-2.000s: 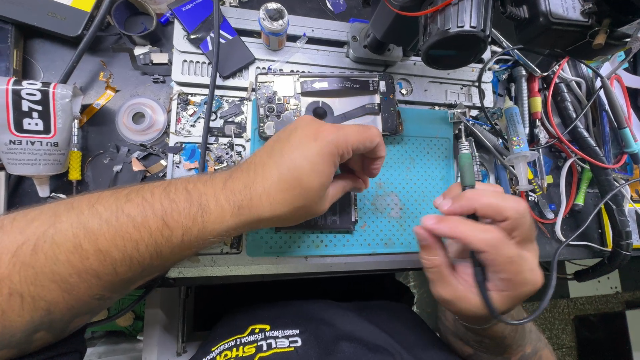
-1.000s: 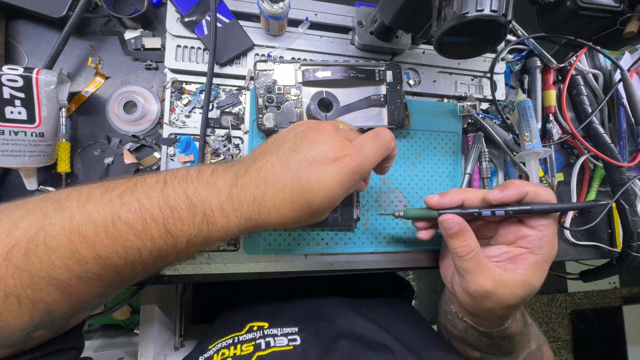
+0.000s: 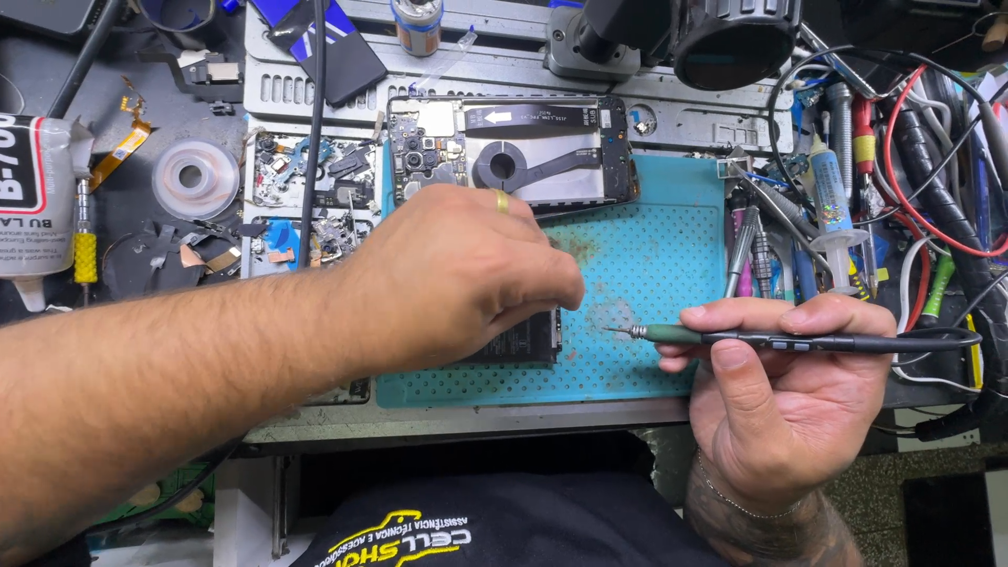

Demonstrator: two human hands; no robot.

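My right hand (image 3: 787, 386) holds a soldering iron (image 3: 756, 339) with a green grip, its thin tip pointing left above the teal perforated mat (image 3: 661, 236). My left hand (image 3: 472, 276) is over the mat with its fingers bent down; whether they pinch anything is hidden. Partly under that hand lies a black phone battery (image 3: 524, 342). Just beyond the left hand rests an opened phone (image 3: 551, 169), with its circuit board, a flex cable (image 3: 543, 117) bearing an arrow, and a round wireless-coil-like dark disc (image 3: 498, 165) showing.
A tray of small phone parts (image 3: 346, 173) and a clear spool (image 3: 195, 179) lie left, near a B-7000 glue tube (image 3: 35, 197). Syringe (image 3: 833, 213), tools and cables crowd the right. A microscope-like black device (image 3: 732, 39) overhangs the back, near a small jar (image 3: 417, 27).
The soldering iron has swung from pointing up to lying roughly level, tip leftward, in my right hand. My left hand remains over the battery.
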